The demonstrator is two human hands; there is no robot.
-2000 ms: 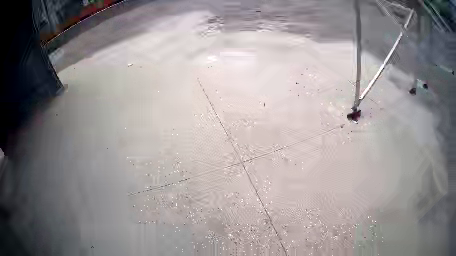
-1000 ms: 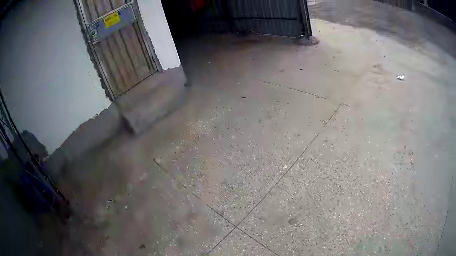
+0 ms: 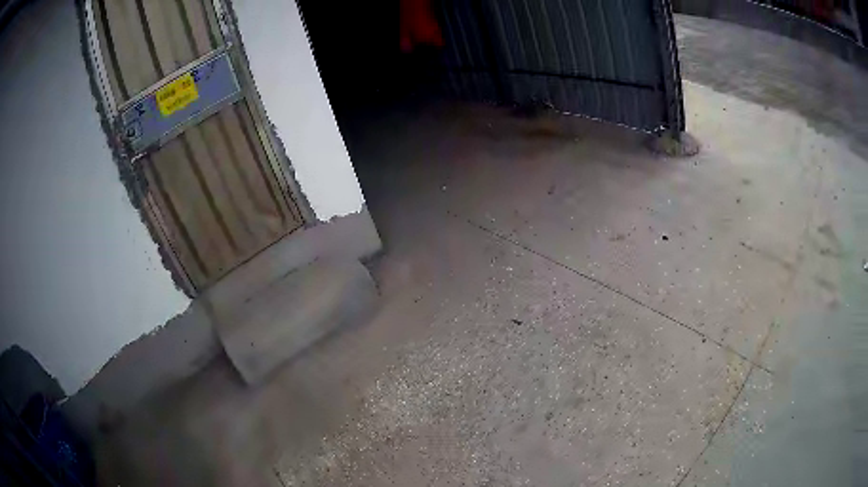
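Note:
Neither of my hands is in the picture. Nearest in front is the grey jointed concrete floor [image 3: 571,333]. At the left, a brown ribbed door [image 3: 219,190] with a metal frame is set in a white wall [image 3: 57,190]. The door looks closed. A yellow label [image 3: 177,95] sits on its blue-grey middle band. A concrete step [image 3: 295,319] lies below the door.
Dark ribbed metal sheeting [image 3: 590,67] stands at the top, its end post footed in a concrete lump [image 3: 678,145]. A dark opening with an orange-red thing [image 3: 419,24] lies left of it. A dark blue thing [image 3: 52,442], unclear, is at the lower left.
The view has moved closer to the door, the step and the metal sheeting, which look larger and lower. The slanted metal poles from the earliest frame are out of view.

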